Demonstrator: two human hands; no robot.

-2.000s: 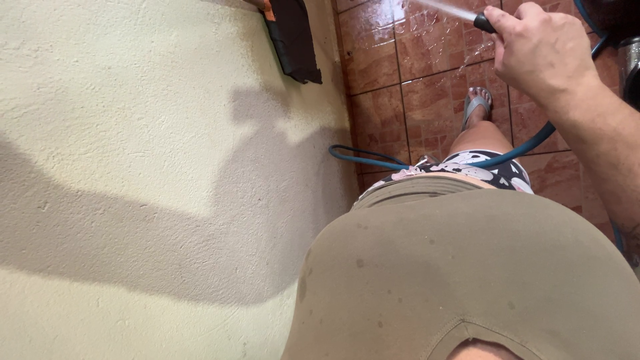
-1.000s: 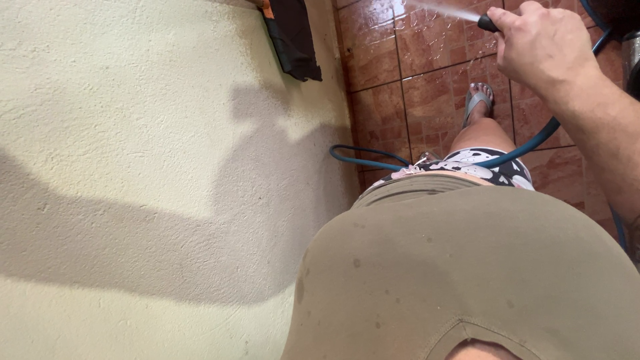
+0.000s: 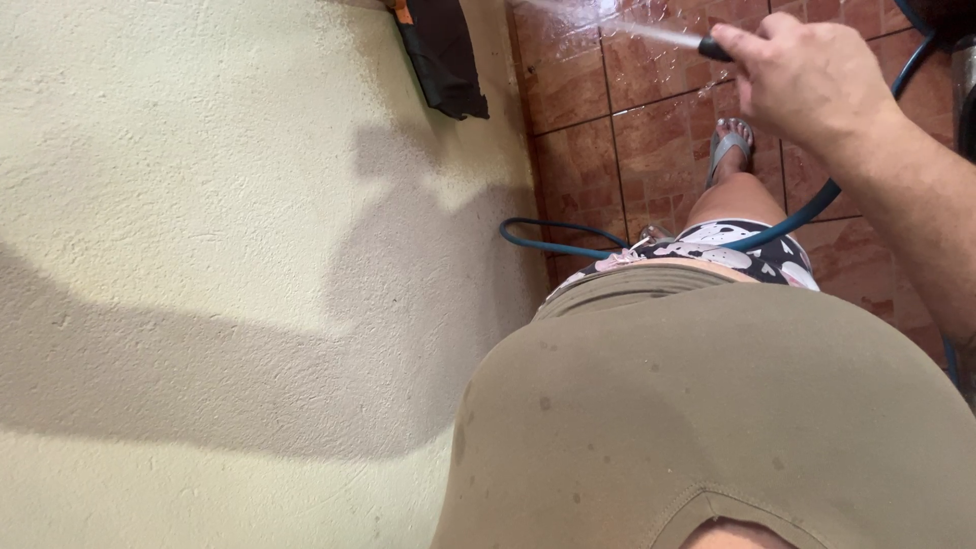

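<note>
At the upper right my right hand (image 3: pixel 820 80) grips a black hose nozzle (image 3: pixel 714 49). A white jet of water (image 3: pixel 656 32) leaves its tip toward the left and strikes the wet tiled floor (image 3: pixel 568 84). A blue hose (image 3: pixel 812 207) passes beneath my forearm and across the front of my patterned shorts, with a loop (image 3: pixel 526 232) beside the wall. My palm hides how the hose joins the nozzle. My left hand is outside the view.
A rough pale wall (image 3: pixel 191 191) fills the left side. A dark, ragged-edged object with an orange part (image 3: pixel 446 61) juts from it at the top. My sandaled foot (image 3: pixel 730 149) stands on the tiles. Dark objects (image 3: pixel 945 15) occupy the upper right corner.
</note>
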